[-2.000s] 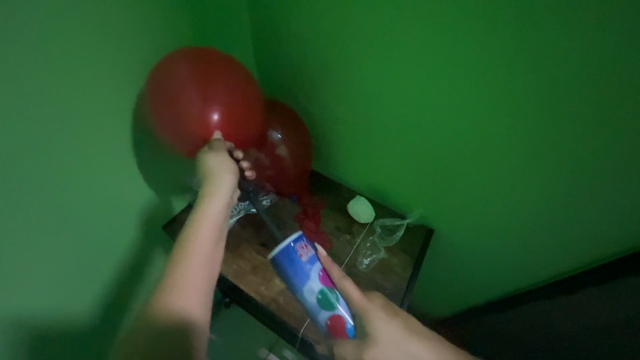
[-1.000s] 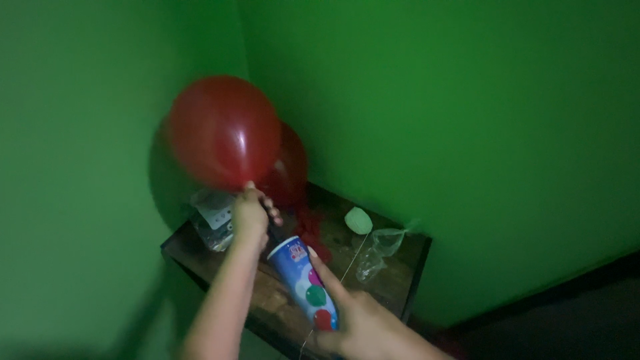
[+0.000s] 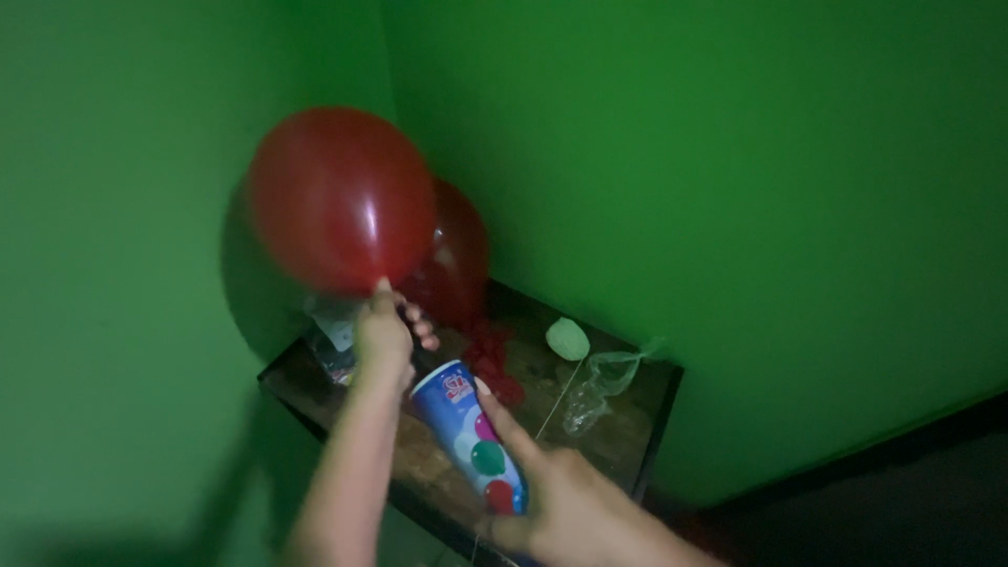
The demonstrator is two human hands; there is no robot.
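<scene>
An inflated red balloon (image 3: 339,197) is held at its neck by my left hand (image 3: 386,331), over the black nozzle of a hand balloon pump. My right hand (image 3: 551,488) grips the pump's blue cylinder (image 3: 465,425), which is printed with coloured balloons and tilts up to the left. Behind the held balloon, a second inflated red balloon (image 3: 461,244) rests at the back of a small wooden table (image 3: 433,457). Several limp red balloons (image 3: 492,358) lie beside it on the tabletop. The balloon's neck is mostly hidden by my left fingers.
A roll of pale string (image 3: 568,339) lies on the table's right side, its loose end trailing toward the front. Beside it is a crumpled clear plastic bag (image 3: 602,386). Another clear packet (image 3: 339,339) sits at the left. Green walls (image 3: 709,197) meet behind the table.
The held balloon looks larger than two seconds ago. Both hands keep their hold on the balloon's neck and the pump. The view has shifted slightly.
</scene>
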